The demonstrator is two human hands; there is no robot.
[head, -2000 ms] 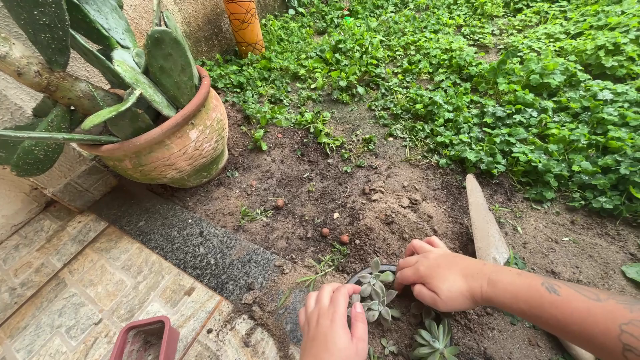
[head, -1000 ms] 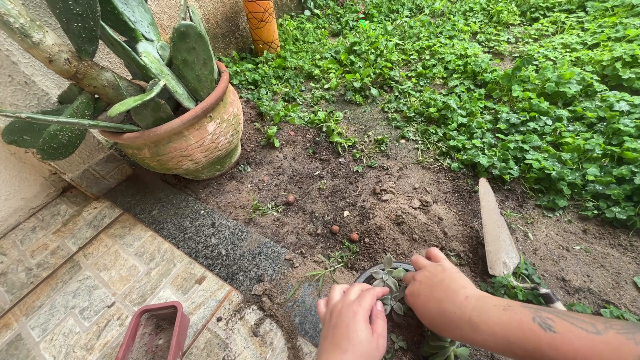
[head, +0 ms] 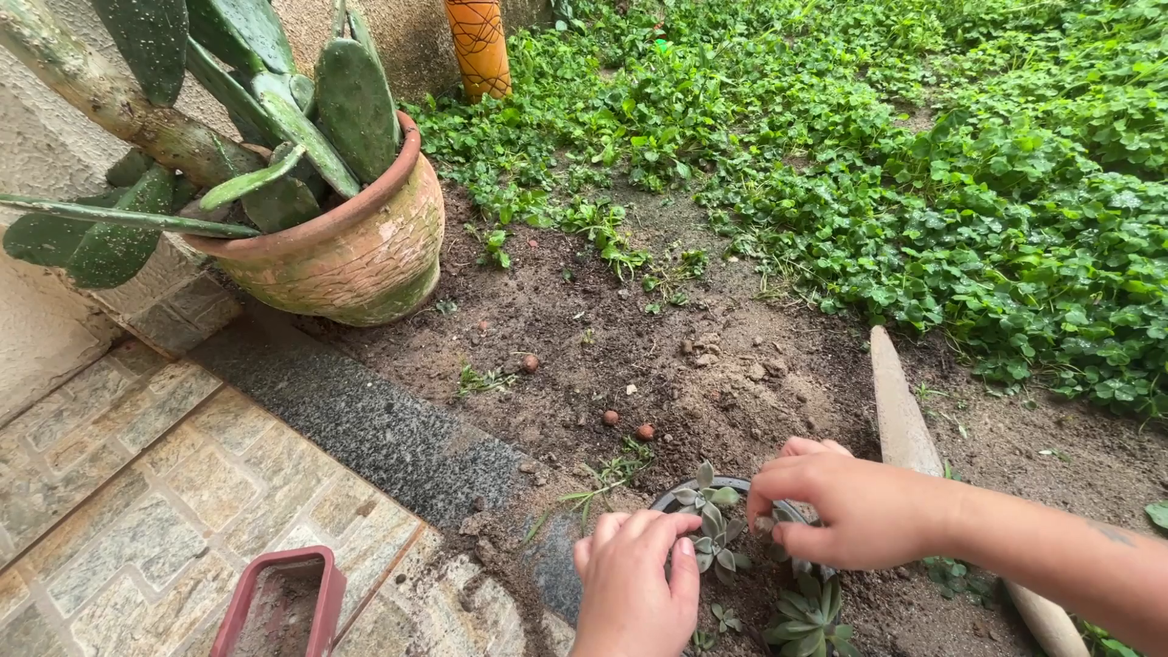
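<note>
A round dark pot [head: 669,500] stands at the bottom centre, with pale grey-green succulents [head: 718,538] over its soil. My left hand [head: 639,579] is at the pot's left side, its fingertips against the succulent leaves; whether it grips any is hidden. Across from it, my right hand [head: 844,506] reaches over the far right rim, fingers bent down among the leaves, and its grip cannot be made out. A larger green succulent rosette [head: 808,620] lies below my right hand. A trowel [head: 899,406] with a soil-coated blade rests on the ground beyond my right forearm, its handle [head: 1045,620] partly covered by the arm.
A clay pot [head: 356,246] with a cactus stands at upper left. A reddish plastic planter [head: 328,593] sits on stone tiles [head: 164,538] beside a granite strip [head: 365,411]. Several small brown balls [head: 610,418] dot the soil. Leafy ground cover [head: 912,182] grows behind; an orange post [head: 479,50] rises there.
Both hands stay at the pot, with only small shifts of the fingers among the succulents. The view has moved slightly.
</note>
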